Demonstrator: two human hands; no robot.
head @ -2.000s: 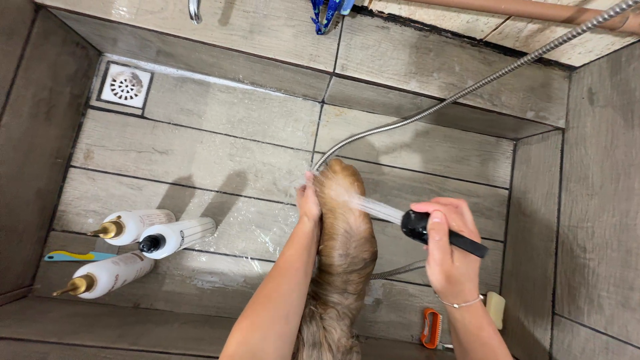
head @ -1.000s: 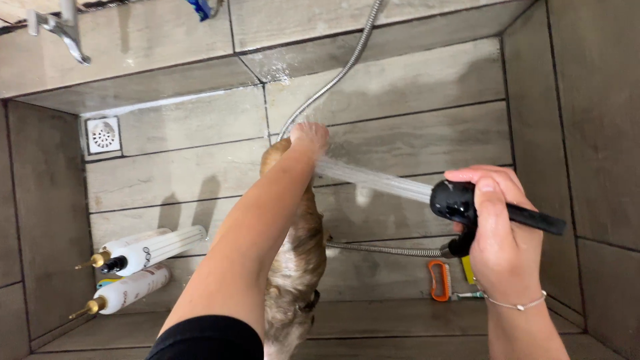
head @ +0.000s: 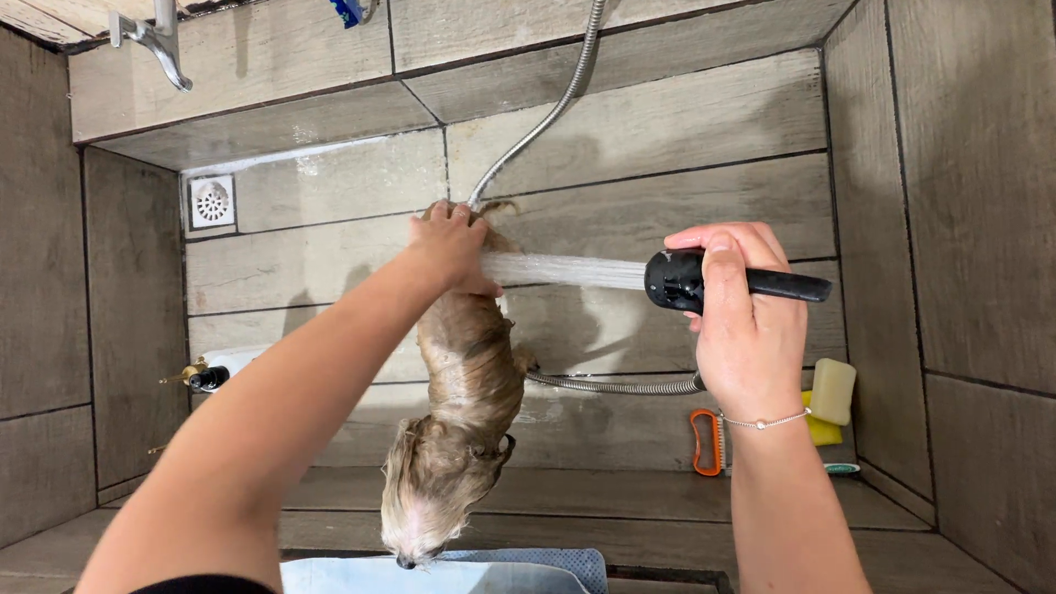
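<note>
A wet, tan long-haired dog (head: 470,371) stands in the tiled basin, its head toward the bottom of the view and over the near ledge. My left hand (head: 454,247) lies spread over its rump, holding no object. On the right, my right hand (head: 738,313) grips a black shower head (head: 675,280), which sprays a stream of water leftward onto the dog's hindquarters beside my left hand. A metal shower hose (head: 549,115) comes down from the top and passes behind the dog; another stretch of it (head: 615,385) shows right of the dog.
White bottles (head: 235,359) stand at the left, partly behind my left arm. A floor drain (head: 212,201) is at the far left, below a metal tap (head: 157,45). An orange-handled brush (head: 706,443) and a soap bar (head: 833,390) lie at the right. Light-blue cloth (head: 429,575) lies at the near edge.
The dog's head has come into view at the bottom. My left hand has moved from near the hose onto the dog's rump. The spray continues from my right hand.
</note>
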